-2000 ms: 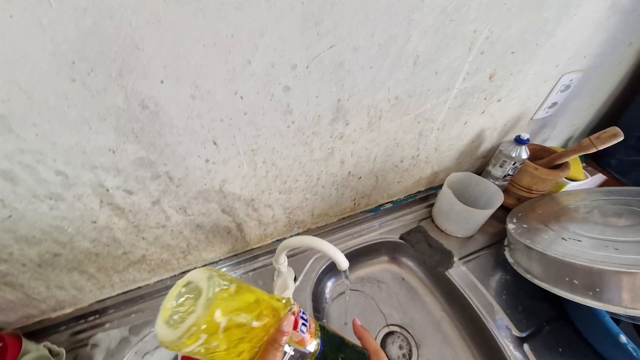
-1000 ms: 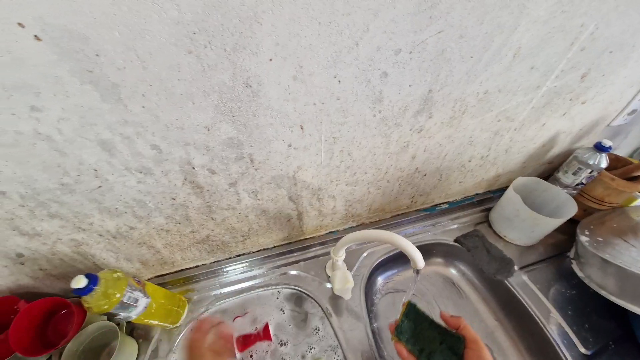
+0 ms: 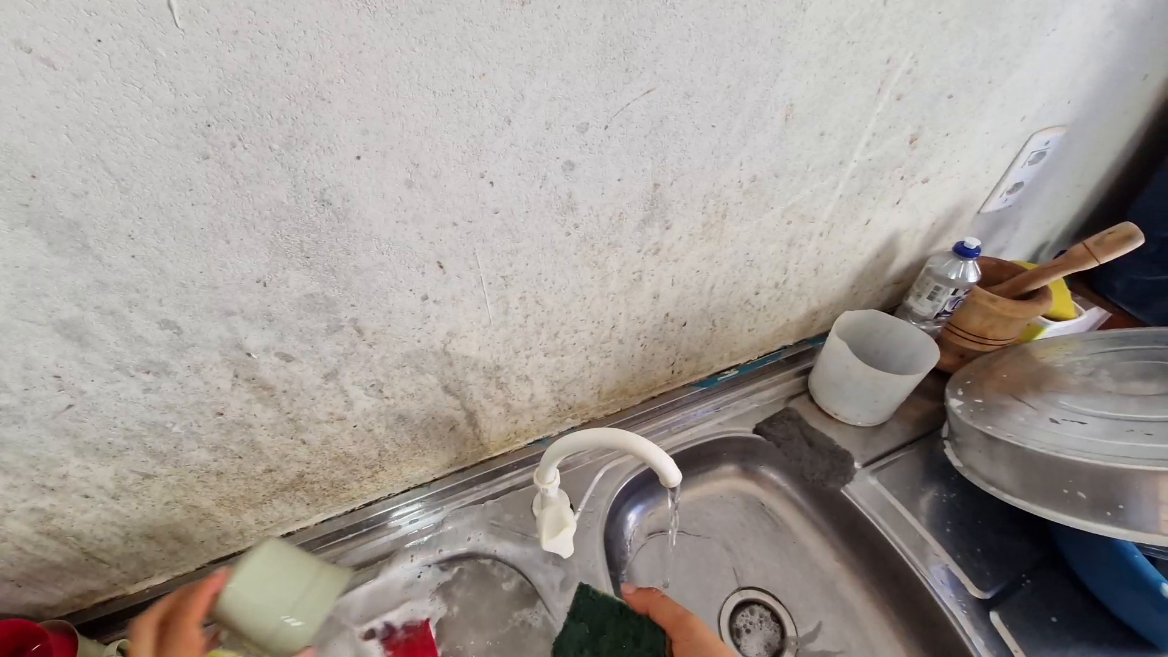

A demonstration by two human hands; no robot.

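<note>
At the lower left, my left hand (image 3: 182,616) grips a pale green plastic cup (image 3: 281,595), tilted and a little blurred. My right hand (image 3: 680,625) holds a dark green scouring sponge (image 3: 609,625) at the bottom edge, beside the right basin. From the white curved faucet (image 3: 607,443) a thin stream of water runs into the right steel basin (image 3: 821,538). A red object (image 3: 411,639) lies in the soapy left basin (image 3: 493,593).
Red cups (image 3: 32,639) stand at the lower left corner. Along the right are a white plastic container (image 3: 871,370), a clear bottle (image 3: 940,287), a wooden mortar (image 3: 990,315) with pestle, a large aluminium lid (image 3: 1077,411) and a blue basin (image 3: 1118,584). The wall rises behind the sink.
The yellow soap bottle, over the sponge two seconds ago, stood at the left one second ago. My left hand now has the pale green cup, which stood beside the red cups.
</note>
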